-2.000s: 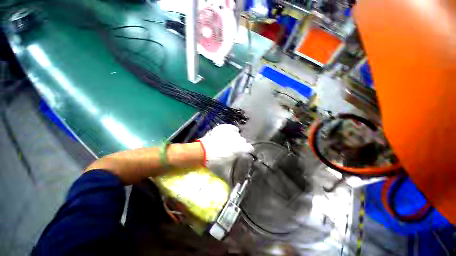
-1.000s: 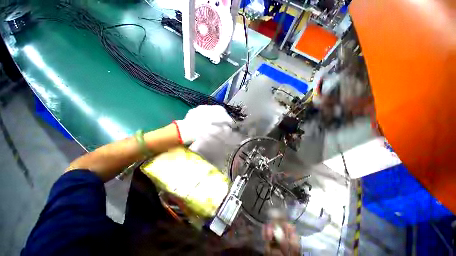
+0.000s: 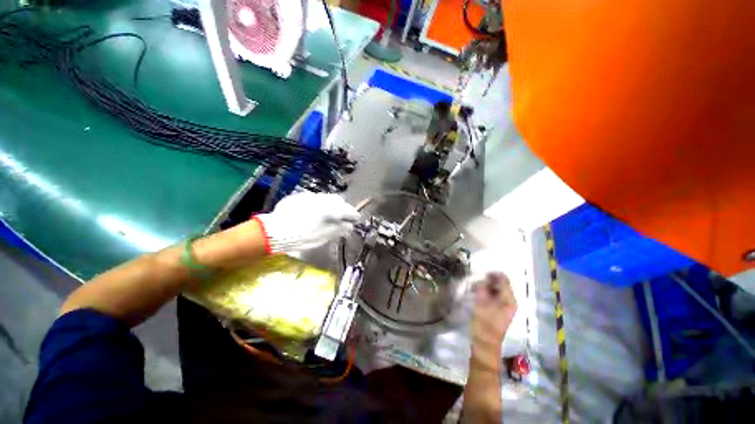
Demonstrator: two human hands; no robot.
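Note:
My left hand (image 3: 310, 222), in a white knitted glove with a red cuff, is over the near left edge of the round rotary table (image 3: 406, 302), its fingertips at a small metal fixture (image 3: 383, 232). Whether it grips anything is not clear. My right hand (image 3: 495, 300), blurred and seemingly bare, is at the right side of the disc; its fingers look curled, but what they hold cannot be told. A bundle of black cables (image 3: 199, 139) lies on the green bench, its ends just beyond my left hand.
A yellow wrapped block (image 3: 269, 302) lies below my left forearm, beside a silvery slide (image 3: 338, 321). A red button (image 3: 518, 366) is near my right wrist. A dark mechanism (image 3: 430, 161) stands beyond the disc. A large orange cover (image 3: 637, 108) fills the upper right. A pink fan (image 3: 263, 25) stands on the bench.
The view has shifted right, so bench and disc appear further left. My left hand has moved to the disc's fixture. My right hand has come up from the bottom edge to the disc's right side.

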